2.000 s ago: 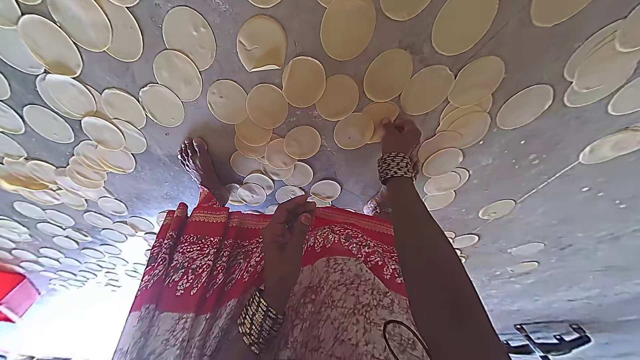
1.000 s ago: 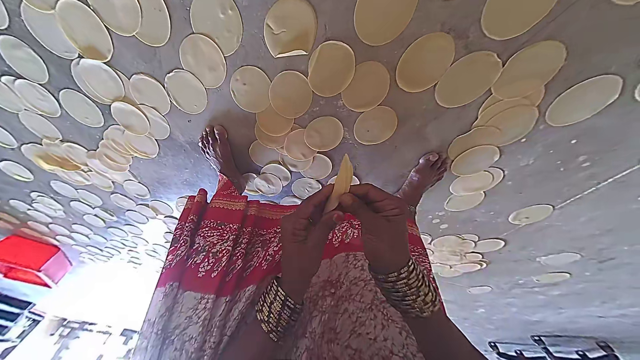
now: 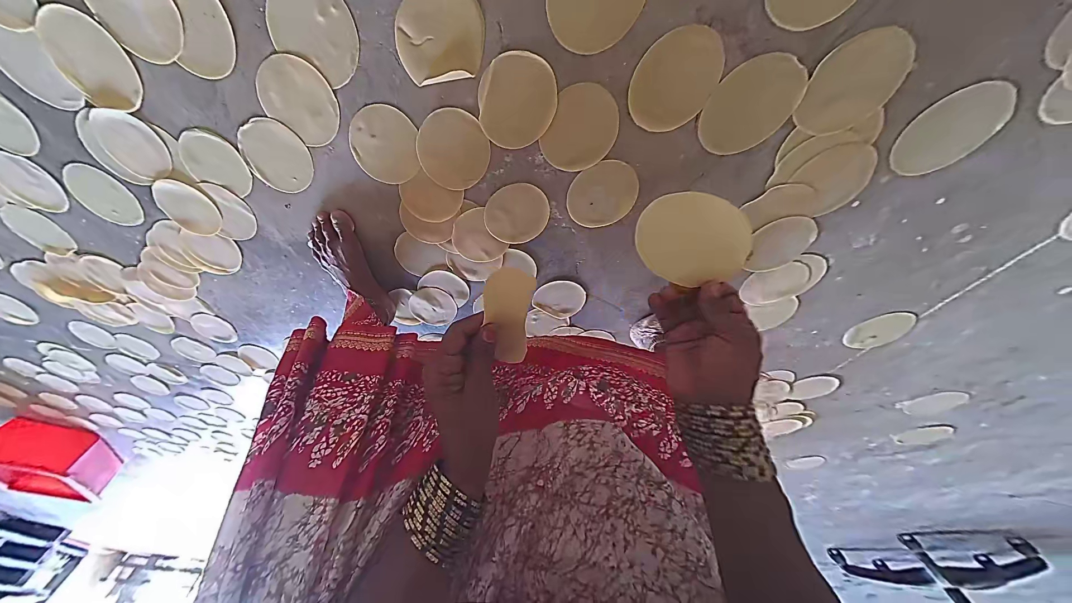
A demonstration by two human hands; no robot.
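Note:
My left hand (image 3: pixel 465 360) grips a thin pale yellow disc (image 3: pixel 509 310) by its lower left edge, upright and seen partly side-on, in front of the red cloth hem. To the right, my right hand (image 3: pixel 708 339) pinches the bottom edge of another flat round disc (image 3: pixel 693 239) between thumb and fingers, its face turned to the camera. The two are held apart. Similar thin round sheets lie on the floor beyond, among them one with a folded lower edge (image 3: pixel 440 42) and a small overlapping group (image 3: pixel 477 234) between the feet.
Many more discs (image 3: pixel 130 142) cover the grey floor (image 3: pixel 938 226), some overlapping. A bare foot (image 3: pixel 339 251) stands at the left; the other is mostly behind my right hand. A red and white patterned cloth (image 3: pixel 586 469) hangs below. A red object (image 3: pixel 50 456) is at the far left.
Two seconds ago my right hand was down at the discs on the floor. One second ago both hands were together on pale discs; now they have moved apart, each with a disc.

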